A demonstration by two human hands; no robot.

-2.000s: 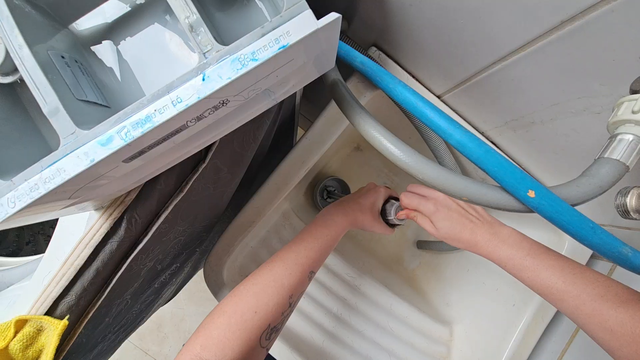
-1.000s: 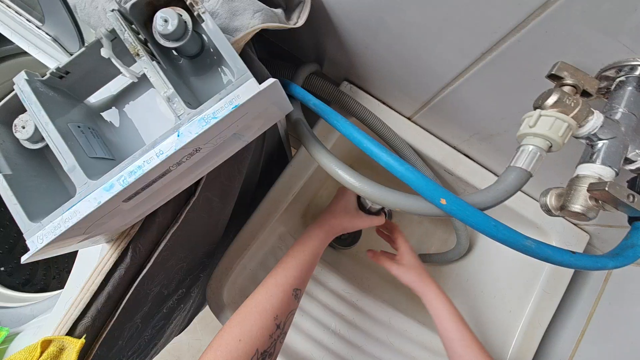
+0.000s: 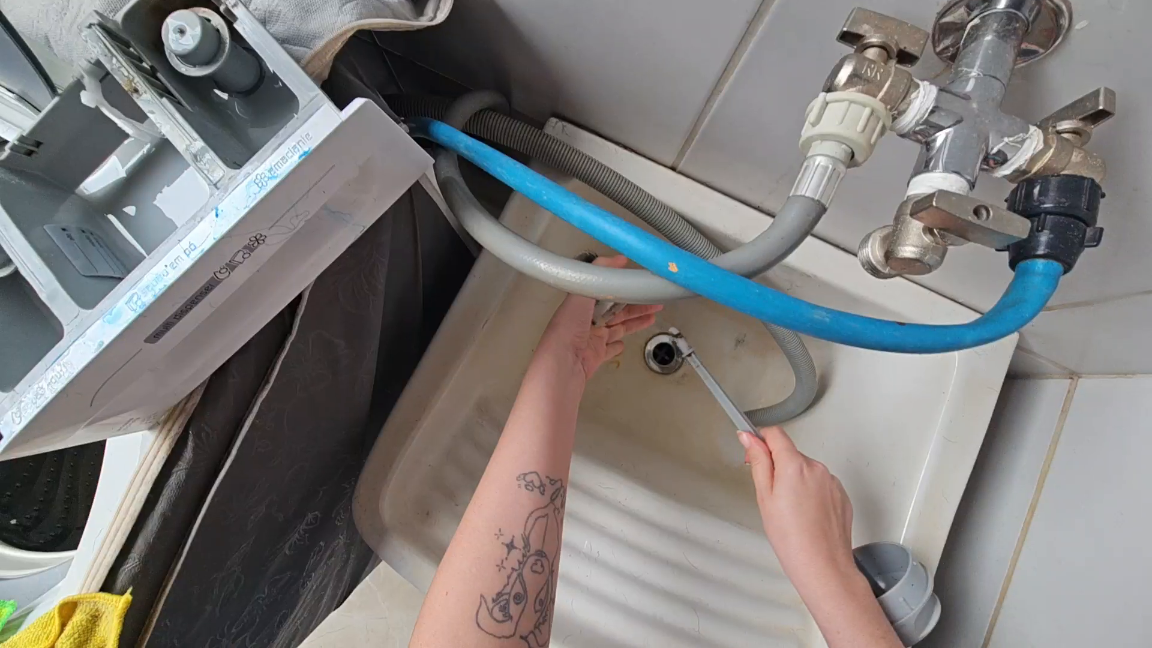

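Observation:
My left hand [image 3: 598, 328] is palm up over the laundry sink basin [image 3: 432, 387], partly hidden beneath the grey hose [image 3: 576, 277]. A small greyish piece [image 3: 607, 311] lies at its palm; whether the fingers grip it I cannot tell. In my right hand [image 3: 796, 490] is the end of a slim grey handle, likely an adjustable wrench [image 3: 715, 387]. Its far end touches the rim of the metal drain [image 3: 663, 353]. The blue hose [image 3: 630, 243] crosses above the basin, and a ribbed grey hose [image 3: 796, 360] curves down into it.
The washing machine's detergent drawer [image 3: 225, 243] juts in at the upper left. Metal valves [image 3: 967, 135] stick out from the tiled wall. A round grey plastic part [image 3: 895, 585] rests at the sink's right edge. A yellow cloth [image 3: 85, 621] lies at the lower left.
My hands have moved apart. The right hand, without a tool one second ago, now holds the slim tool at the drain. The dark round part near my left hand is no longer plainly visible.

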